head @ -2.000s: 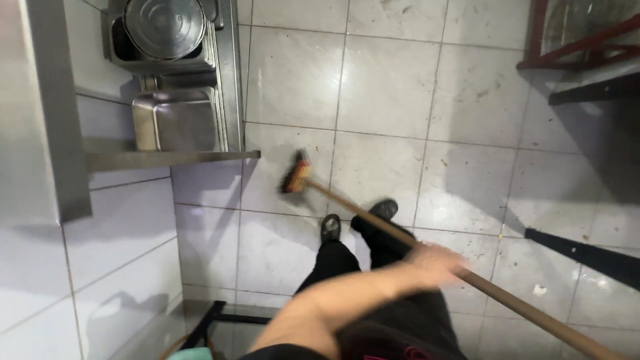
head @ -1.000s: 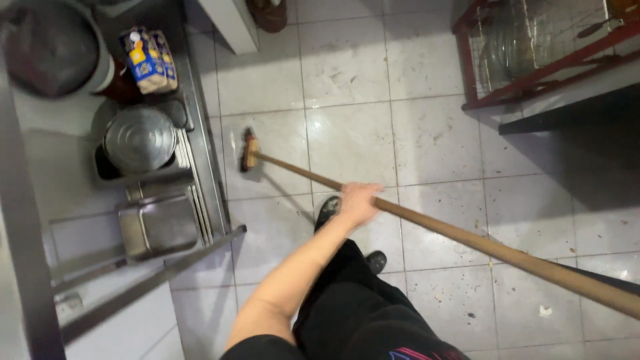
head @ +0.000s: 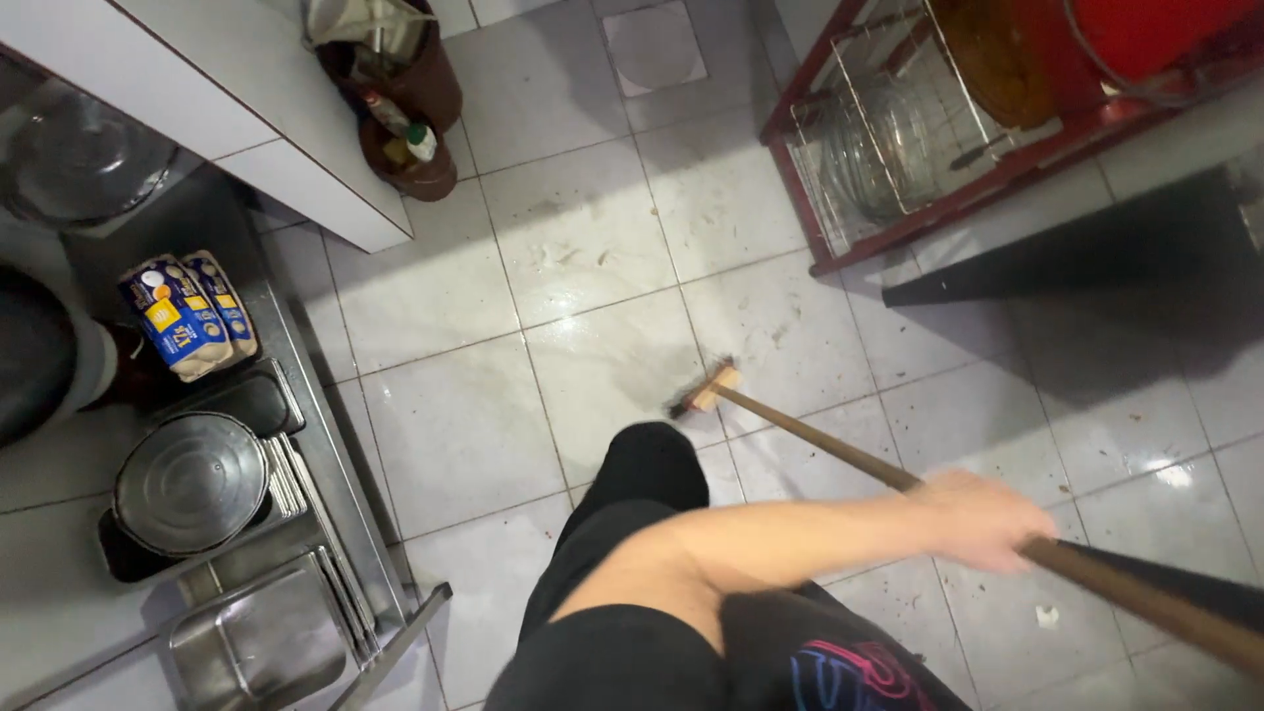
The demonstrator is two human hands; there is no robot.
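My left hand [head: 987,521], slightly blurred, is closed around the wooden handle [head: 815,434] of a push broom. The handle slants from the lower right edge up to the broom head [head: 713,387], a pale block with dark bristles resting on the white tiles. The broom head lies just beyond my dark-clad knee [head: 657,454]. My right hand is outside the view, and the upper end of the handle is cut off by the right edge. Small bits of debris [head: 1047,617] lie on the floor beneath and beside the handle.
A steel shelf [head: 321,434] with metal pans and egg cartons [head: 178,316] stands left. Brown buckets [head: 420,178] sit by a tiled wall end [head: 365,212]. A red metal rack [head: 820,227] holding glassware is upper right, near a black panel [head: 1027,257].
The broom head has moved away from beside the steel shelf to tiles nearer the red rack. My left hand keeps hold of the handle. The view has shifted, bringing in the buckets.
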